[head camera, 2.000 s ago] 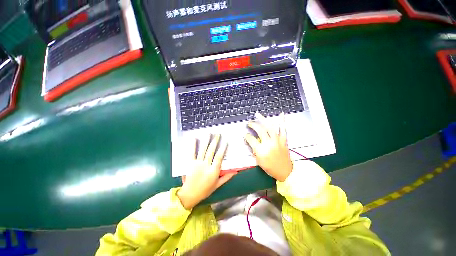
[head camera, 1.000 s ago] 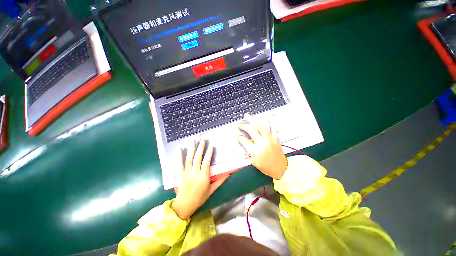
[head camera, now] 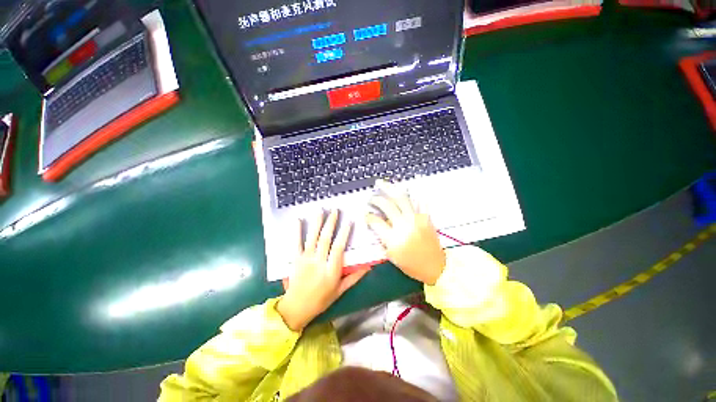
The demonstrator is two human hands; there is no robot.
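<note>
An open silver-grey laptop stands in front of me, its black keyboard facing me. Its dark test screen shows Chinese text, blue buttons and a red button. A white sheet and a red carrier edge show under it. My left hand lies on the front left palm rest with fingers spread, holding nothing. My right hand rests over the area below the keys, fingers apart and holding nothing visible. A red earphone cable hangs at my chest and also shows beside my right wrist; its plug is hidden.
Another open laptop on a red carrier stands at the left on the green bench. More red carrier edges show at the far left, top and right. A yellow-striped floor marking and a blue object are at the right.
The view has shifted back and forth, so the laptop sits further right than one second ago. My right hand has moved slightly left over the palm rest since two seconds ago. The screen looks the same.
</note>
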